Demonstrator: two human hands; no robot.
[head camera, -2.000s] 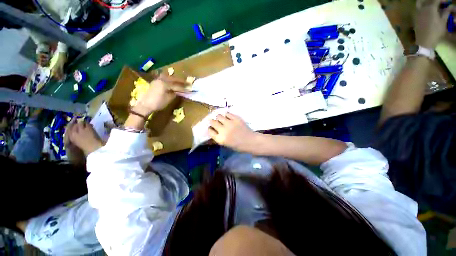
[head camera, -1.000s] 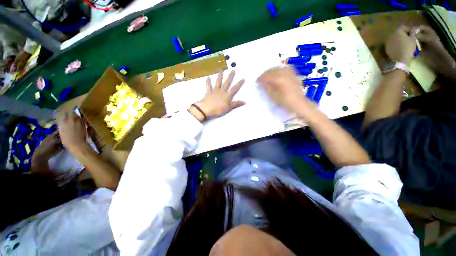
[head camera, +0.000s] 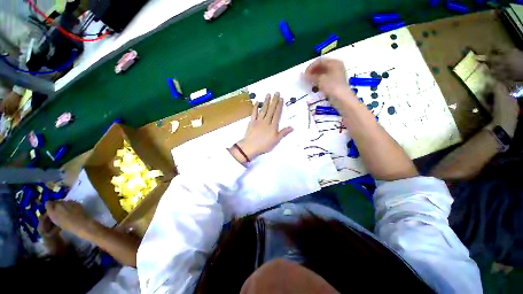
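My left hand (head camera: 264, 131) lies flat on the white paper sheet (head camera: 261, 172) with its fingers spread, holding nothing. My right hand (head camera: 329, 78) is blurred over the pale board's upper edge, its fingers curled; whether it holds anything cannot be told. Thin dark and red lead wires (head camera: 317, 152) lie in a row along the sheet's right side. Blue battery cells (head camera: 365, 82) lie on the board, some partly hidden by my right forearm. Dark discs (head camera: 391, 110) are scattered beside them.
An open carton (head camera: 98, 179) of yellow paper pieces (head camera: 133, 179) stands left on brown cardboard (head camera: 221, 108). The green belt (head camera: 246, 34) carries blue cells and pink parts (head camera: 127, 61). Other workers' hands (head camera: 69, 218) show at far left and at right.
My right hand has moved up towards the belt, after leaving the sheet's edge. The row of wires is now exposed. My left hand stays flat on the sheet. The view has shifted.
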